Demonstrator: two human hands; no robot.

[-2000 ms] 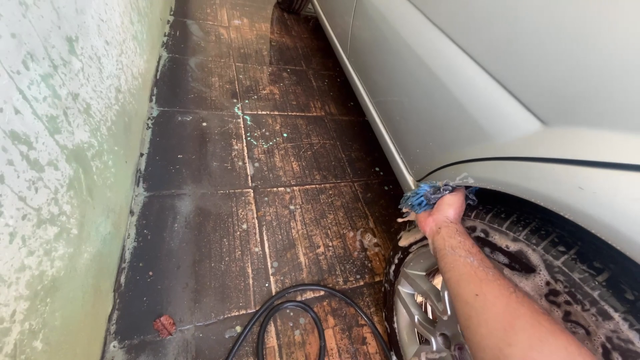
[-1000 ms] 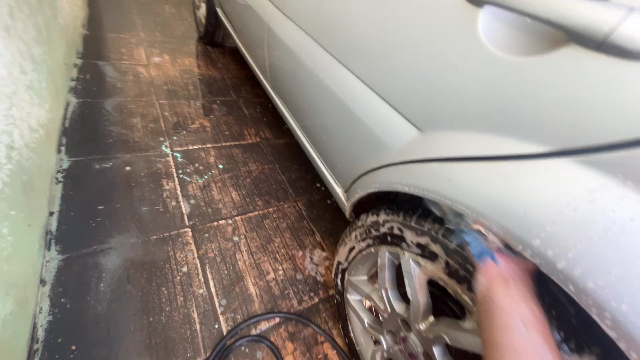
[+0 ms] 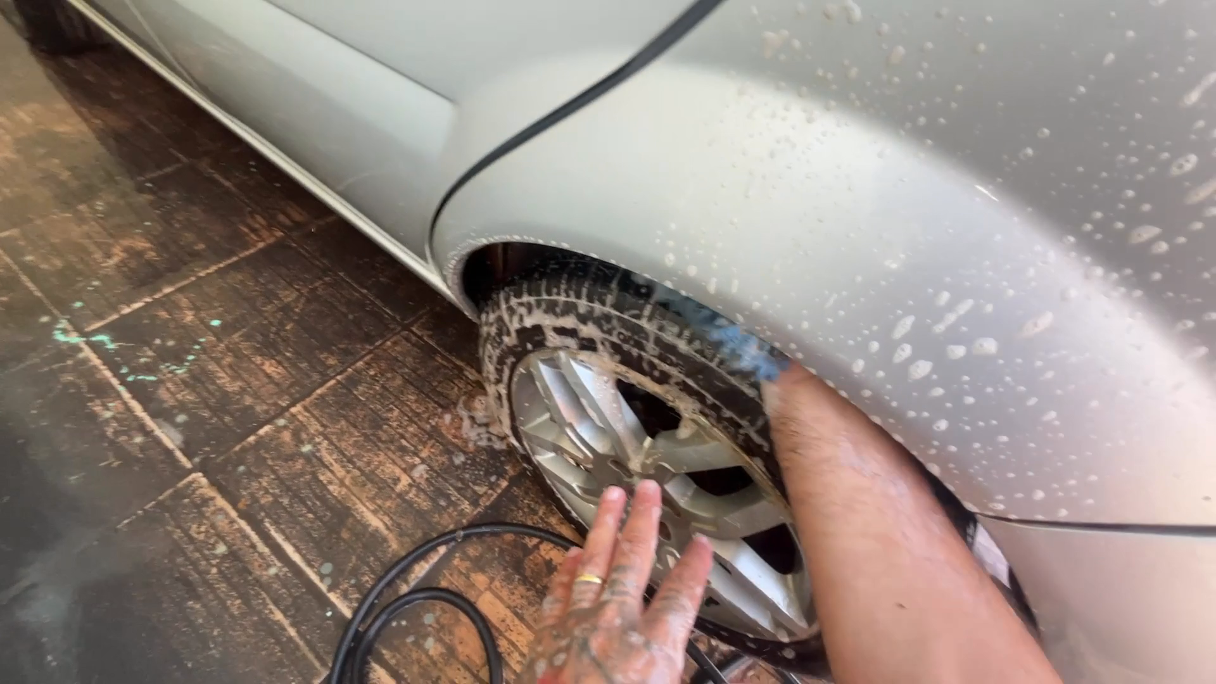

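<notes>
My right hand (image 3: 781,378) reaches into the gap between the soapy tire (image 3: 608,309) and the fender of a silver car (image 3: 807,180). Its fingers are mostly hidden; a blurred blue shaggy cloth or mitt (image 3: 727,337) shows at them, against the top of the tread. My left hand (image 3: 613,603), wet and with a ring on one finger, is spread in front of the lower part of the alloy wheel (image 3: 608,408) and holds nothing. Brownish suds cover the tire's sidewall and tread. Soap drops dot the fender.
A black hose (image 3: 418,594) lies coiled on the wet brown floor tiles (image 3: 285,380), beside and below the wheel. The car's sill (image 3: 275,166) runs away to the upper left, toward another wheel (image 3: 62,24). Small green specks mark the tiles at the left.
My right hand has moved from the front upper edge of the tire to farther back along its top. My left hand has come into view before the wheel. The view has swung toward the wheel.
</notes>
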